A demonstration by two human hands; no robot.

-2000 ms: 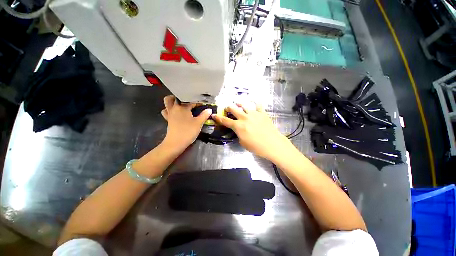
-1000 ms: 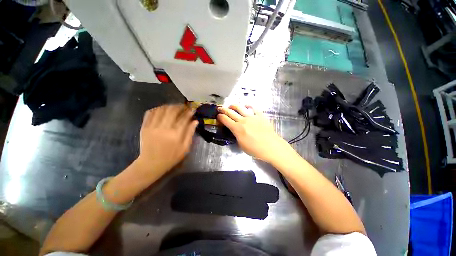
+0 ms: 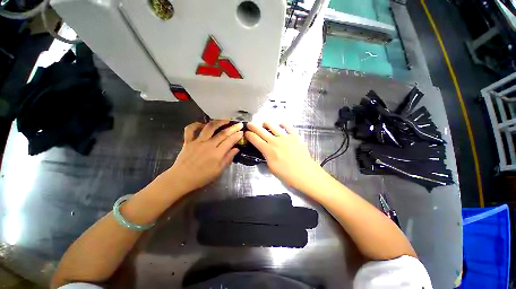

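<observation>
My left hand (image 3: 206,155) and my right hand (image 3: 281,151) lie flat, side by side, under the white sewing machine head (image 3: 186,51). Their fingertips press on a black fabric piece (image 3: 249,155) at the needle area, and most of the piece is hidden under the fingers. A bit of the yellow plate (image 3: 244,139) shows between the hands. The presser foot is hidden. Flat black cut panels (image 3: 254,220) with rounded ends lie on the grey metal table in front of me.
A black fabric heap (image 3: 62,104) lies at the left. A fanned pile of black zippers (image 3: 404,161) lies at the right, with a thin black cord (image 3: 343,148) beside it. Snips (image 3: 388,209) lie near my right forearm. A blue bin (image 3: 486,245) stands at lower right.
My left hand has moved right, back to the needle area, and now rests on the black piece beside my right hand. The right hand has stayed nearly in place.
</observation>
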